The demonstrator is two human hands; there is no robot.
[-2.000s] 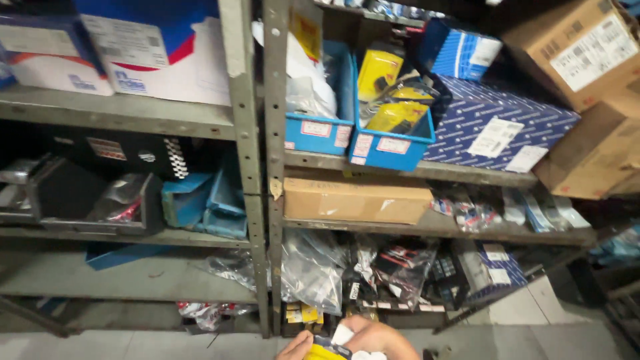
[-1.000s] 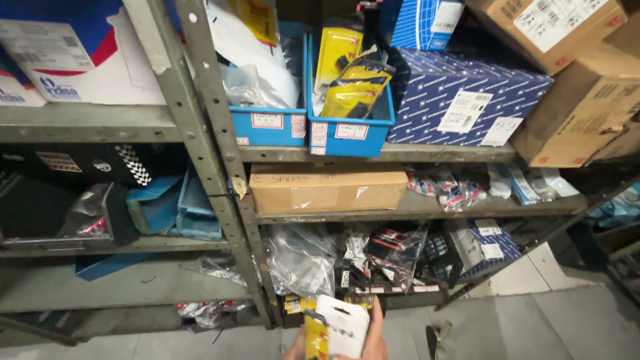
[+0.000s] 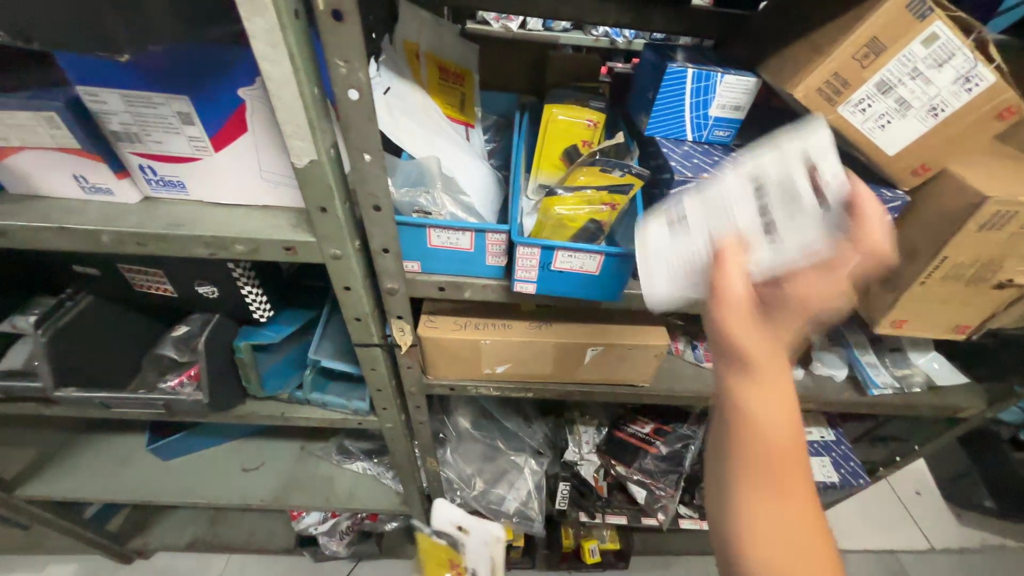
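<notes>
My right hand (image 3: 800, 288) is raised in front of the right shelf, blurred, with its fingers around a white printed sheet or packet (image 3: 740, 216). Behind it stand the blue bin of yellow blister packs (image 3: 576, 268) and another blue bin with clear and white bags (image 3: 452, 248). At the bottom edge a white and yellow carded package (image 3: 460, 544) shows upright; the hand on it, if any, is out of frame. My left hand is not visible.
A long cardboard box (image 3: 544, 352) lies on the middle shelf. Large cartons (image 3: 904, 88) lean at the upper right, by a blue SKF box (image 3: 696, 96). A metal shelf upright (image 3: 372, 240) divides the racks. Plastic bags (image 3: 496, 464) fill the lower shelf.
My right hand has risen from the bottom of the view to the upper right, now with a white sheet or packet. Both hands were together at the carded package; now only the right shows.
</notes>
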